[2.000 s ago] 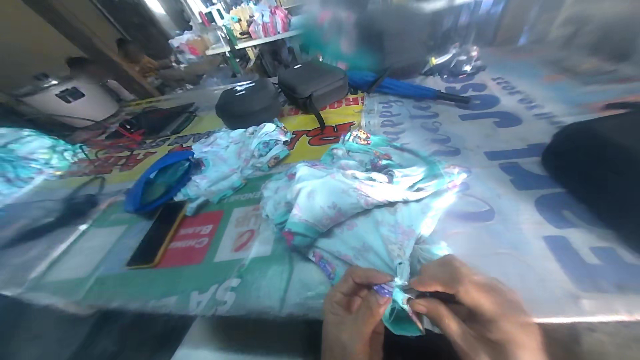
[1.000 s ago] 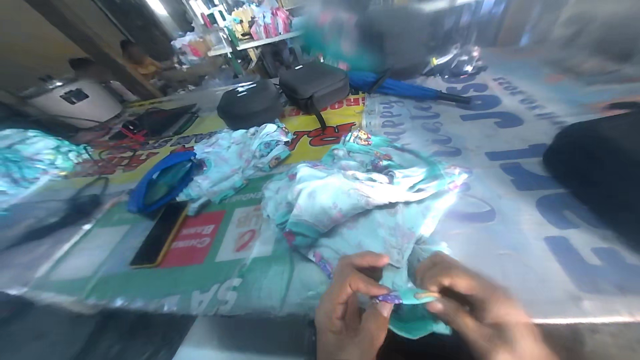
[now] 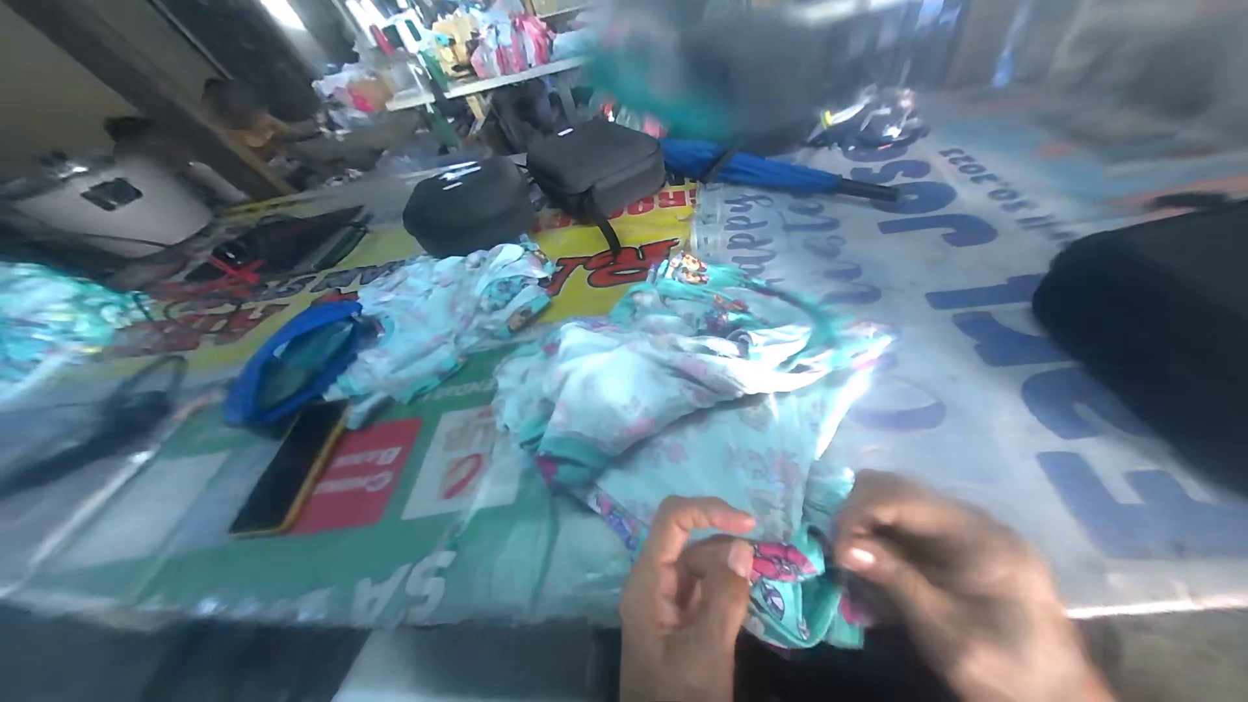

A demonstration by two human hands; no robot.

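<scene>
A teal and white printed cloth (image 3: 673, 390), thin and bunched, lies on the table and hangs over its front edge. My left hand (image 3: 687, 585) pinches a pink-patterned part of its teal edge between thumb and forefinger. Just to the right, my right hand (image 3: 946, 585) is blurred, its fingertips at the same edge; something small and dark shows by them, too unclear to name. A second bunched cloth (image 3: 439, 312) of similar print lies to the left, against a blue pouch-like item (image 3: 297, 361).
A smartphone (image 3: 290, 468) lies at the left on the printed tarpaulin (image 3: 975, 468). Two black cases (image 3: 468, 207) and a folded blue umbrella (image 3: 760, 168) are behind the cloth. A black bag (image 3: 1160, 322) sits at the right, more teal cloth (image 3: 58, 317) at the far left.
Between my hands, the held edge now shows a pink-patterned part, where a purple piece showed one second ago. The other things on the table have stayed in place.
</scene>
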